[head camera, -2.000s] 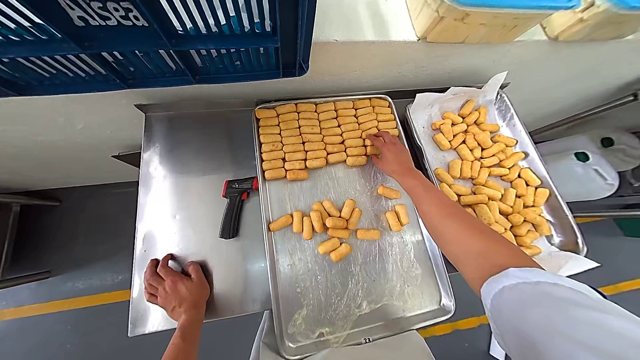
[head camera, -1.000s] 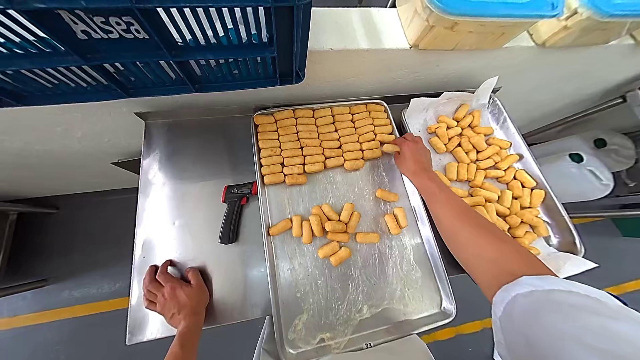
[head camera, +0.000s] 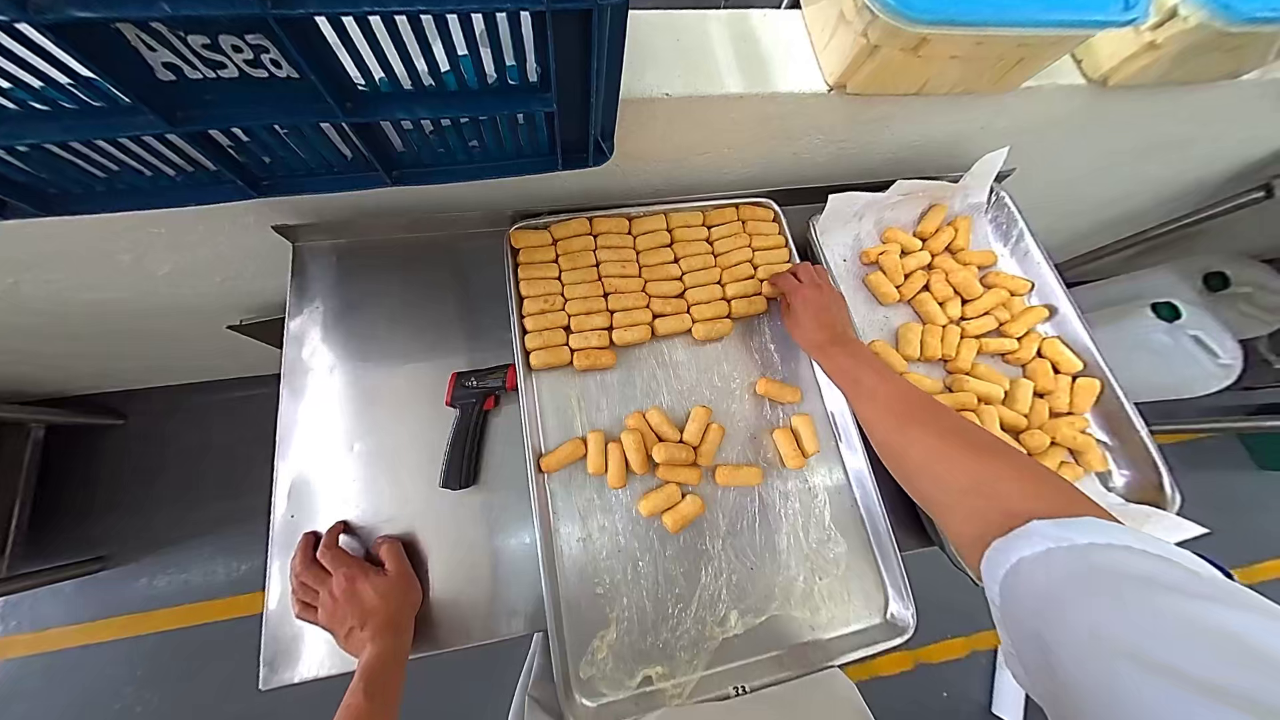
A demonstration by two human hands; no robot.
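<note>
My right hand (head camera: 812, 305) has its fingertips on a golden food roll (head camera: 772, 288) at the right end of the packed rows, by the rim of the metal sheet tray (head camera: 880, 560). Below those rows, loose rolls (head camera: 676, 454) lie scattered mid-tray on a smeared, film-like surface. My left hand (head camera: 360, 592) rests on the steel table (head camera: 390, 320), fingers curled around a small whitish object (head camera: 352, 544) that is mostly hidden. Between that hand and the tray lies a black and red infrared thermometer gun (head camera: 476, 425).
A second metal tray (head camera: 1130, 430), lined with white paper (head camera: 850, 225), holds a heap of rolls on the right. A blue plastic crate (head camera: 330, 110) is at upper left. Tubs with blue lids (head camera: 1010, 12) stand on the ledge. Whitish plastic jugs (head camera: 1160, 340) are at far right.
My right hand has shifted slightly right from the rows, then back against their right end. The left hand stays in place on the table.
</note>
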